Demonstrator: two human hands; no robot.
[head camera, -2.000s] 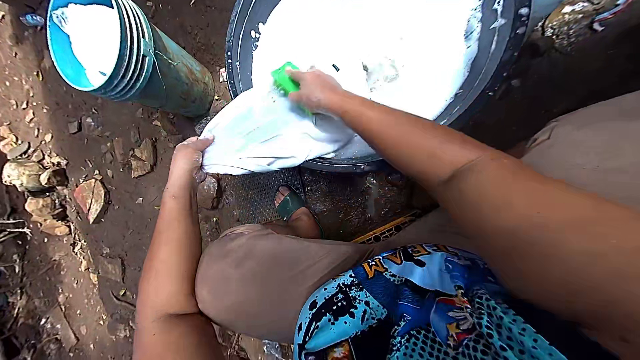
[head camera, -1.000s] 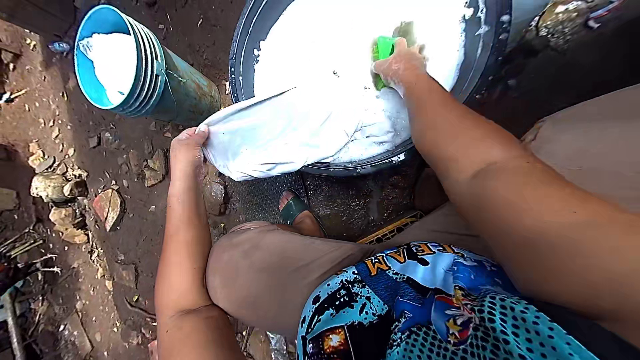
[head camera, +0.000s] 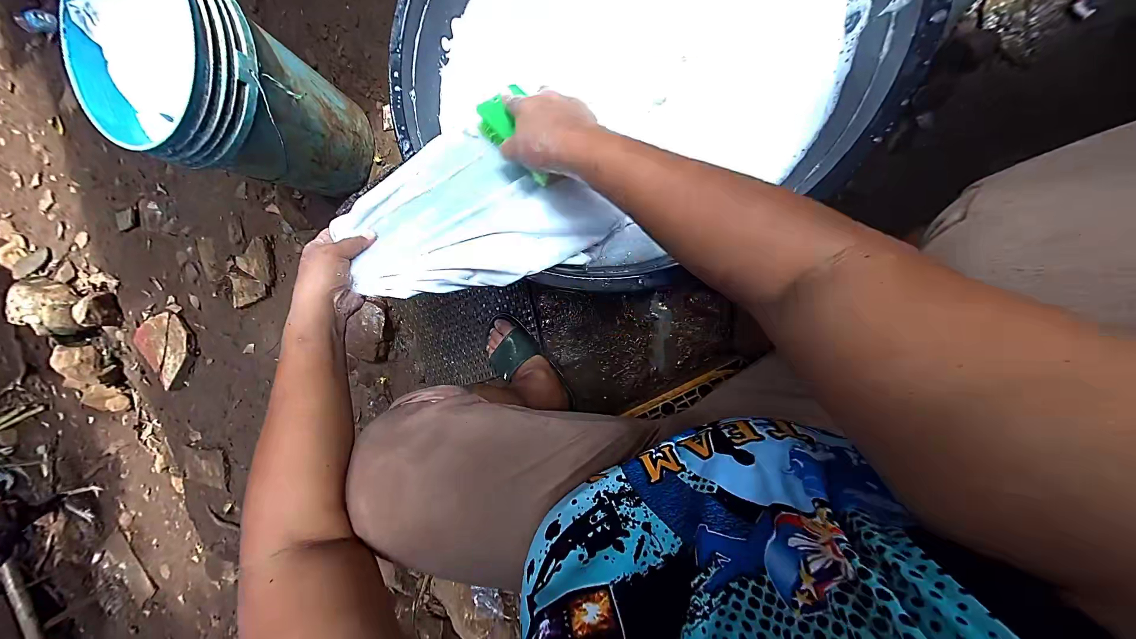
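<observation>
A white cloth is stretched over the near left rim of a round black tub. My left hand grips its left end, outside the tub. My right hand holds a bright green scrub brush against the upper part of the cloth, near the tub's left side. Bright white suds fill the tub, and their glare hides whatever lies under them. The brush's underside is hidden by my fingers and the cloth.
A tall blue-green plastic bucket with white contents stands left of the tub. Stones lie on the muddy ground at left. My sandalled foot rests on a dark textured surface below the rim, near a yellow-edged grating.
Compared with one second ago, my right hand has moved left across the cloth with the brush, closer to my left hand. My left hand keeps its grip on the cloth's end.
</observation>
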